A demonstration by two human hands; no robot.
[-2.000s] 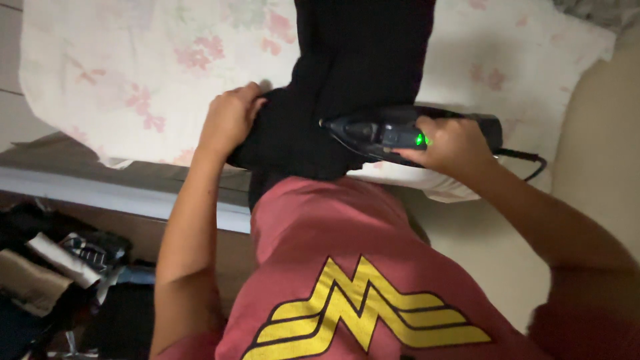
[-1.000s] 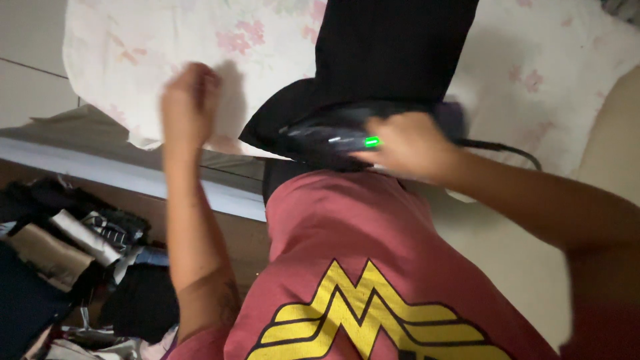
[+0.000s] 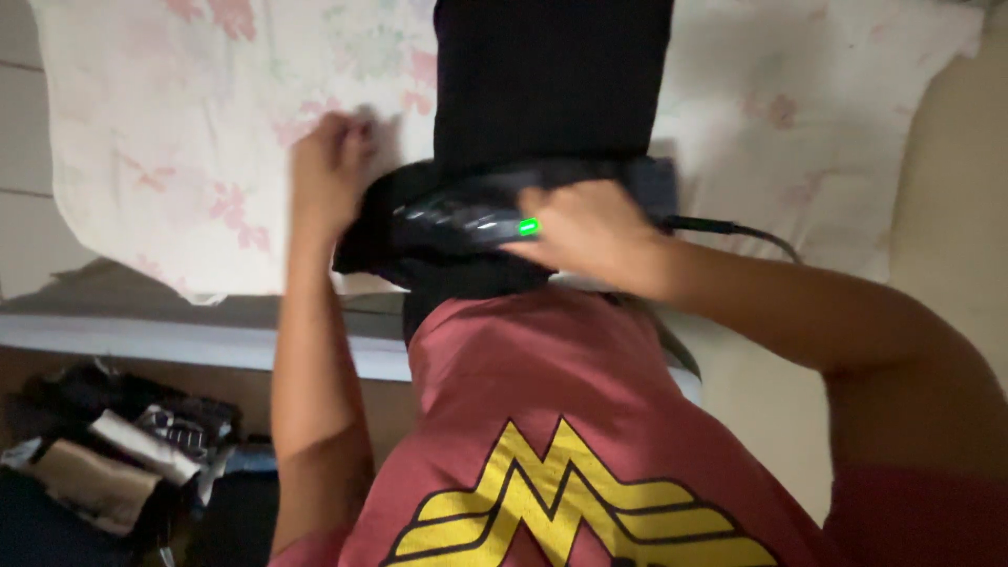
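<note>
A dark electric clothes iron (image 3: 465,213) with a lit green light lies across the lower part of a black garment (image 3: 551,87), its tip pointing left. My right hand (image 3: 591,228) is closed around its handle. My left hand (image 3: 331,165) hovers or rests beside the garment's left side, over the floral cloth; it is blurred, with fingers curled and no object visible in it. Whether it touches the cloth cannot be told. The iron hides part of the black fabric under it.
A white cloth with pink flowers (image 3: 197,142) lies beneath the garment. The iron's cord (image 3: 756,232) runs off to the right. Below the pale ledge (image 3: 197,342) at left is a pile of folded clothes (image 3: 102,480). A beige surface (image 3: 953,197) borders the cloth at right.
My left hand has let go of the garment's left edge, where it lay two seconds ago, and is lifted off it. My right hand still holds the iron, which has shifted left over the fabric.
</note>
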